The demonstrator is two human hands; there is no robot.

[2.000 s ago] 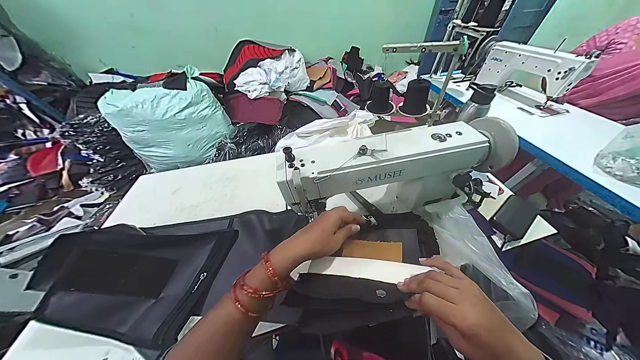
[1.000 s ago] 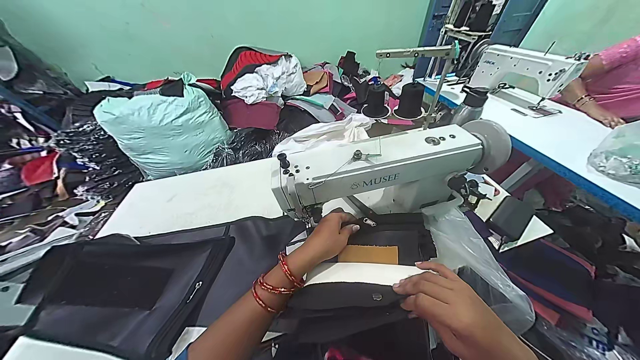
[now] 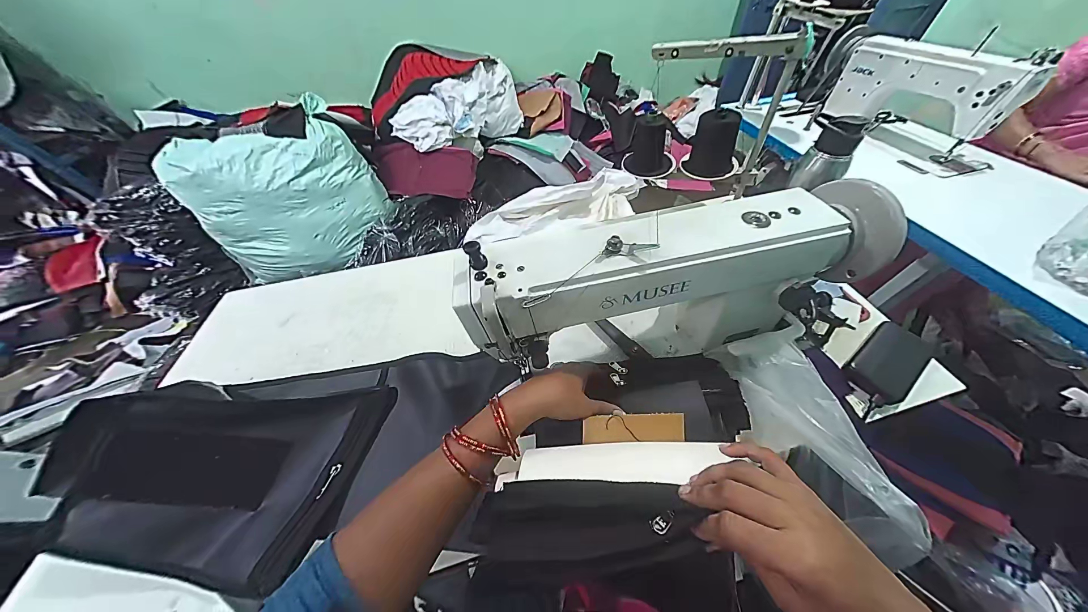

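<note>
A white sewing machine [image 3: 654, 280] stands on the white table, its needle area just behind my left hand [image 3: 561, 395]. That hand lies over the dark fabric piece [image 3: 680, 387] beside a tan patch [image 3: 633, 428], fingers partly hidden. My right hand [image 3: 748, 501] rests its fingertips on the edge of a black fabric panel [image 3: 578, 518] with a small metal zipper pull, at the end of a white strip [image 3: 620, 461]. Whether its fingers grip the cloth is unclear. A dark zippered bag piece [image 3: 204, 476] lies to the left.
Clear plastic [image 3: 816, 425] hangs at the right. Black thread cones [image 3: 712, 140] stand behind the machine. A stuffed pale green bag [image 3: 276, 200] and fabric heaps lie behind. A second sewing machine [image 3: 935, 89] stands on a blue-edged table [image 3: 1020, 204], with a person's arm beside it.
My hands stay near the same places at the fabric. The other person's hand, out of sight two seconds ago, shows at the right one second ago and now.
</note>
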